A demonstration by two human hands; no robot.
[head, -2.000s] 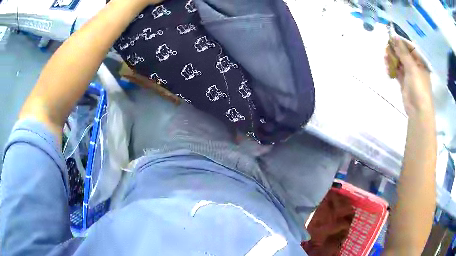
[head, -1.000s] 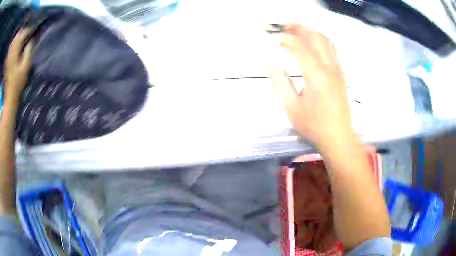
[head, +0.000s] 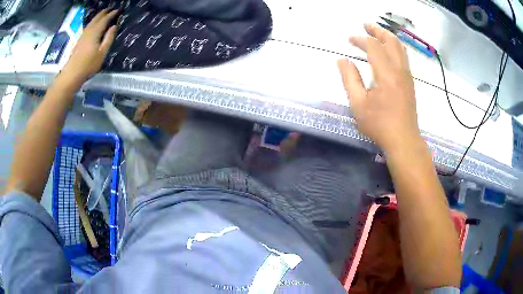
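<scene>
The printed fabric panel (head: 166, 43), black with white outlined animal figures, lies on the white table at the upper left, with the plain dark lining (head: 229, 17) folded behind it. My left hand (head: 92, 49) rests on the panel's left part, fingers apart and fingertips on the cloth. My right hand (head: 384, 86) is over the table at the right, fingers spread, with nothing visible in it. Thread snips (head: 416, 41) with a red grip lie just beyond its fingertips, beside a blue strip.
A tape measure strip (head: 229, 100) runs along the table's front edge. A black cord (head: 450, 109) loops at the right. The machine's black panel with dial (head: 477, 16) is at the upper right. A blue basket (head: 117, 189) stands left of my lap, a red basket (head: 367, 235) right.
The fabric has moved off my lap onto the table's left side. My right hand held a small metal tool earlier; now it is spread and empty, near the snips.
</scene>
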